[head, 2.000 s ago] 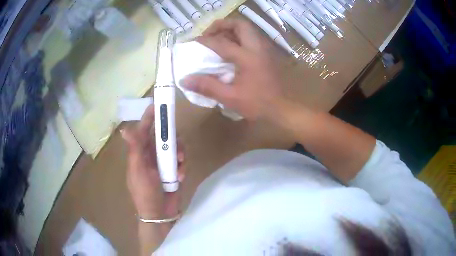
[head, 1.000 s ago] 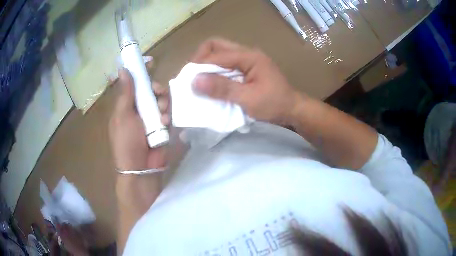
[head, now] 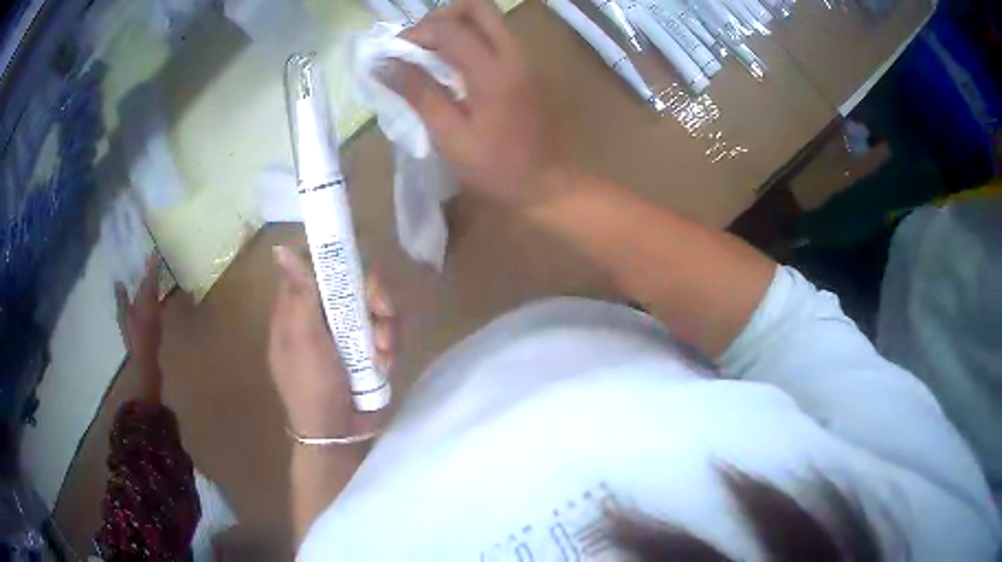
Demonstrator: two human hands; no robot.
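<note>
My left hand (head: 313,351) holds a white pen-shaped device (head: 338,274) near the middle of the view, its thin end pointing up and away. A clear protective cap (head: 302,110) covers that end. Rows of small grey printed text face me, and a thin ring line marks the bottom end. My right hand (head: 489,110) is up and to the right of the device, apart from it, and grips a crumpled white wiping cloth (head: 412,143) with a loose end hanging down. The right hand is slightly blurred.
Several white devices (head: 599,49) lie on the brown surface (head: 615,143) at the top right. A folded wipe (head: 280,194) lies by the edge of the cream sheet (head: 209,236). Another person's hand and dark red sleeve (head: 148,472) reach in at the lower left. Grey clothing shows at far right.
The device has turned from its button side, then a plain side, to its printed side. My right hand with the cloth has moved up and away. Another person's arm now reaches in at left.
</note>
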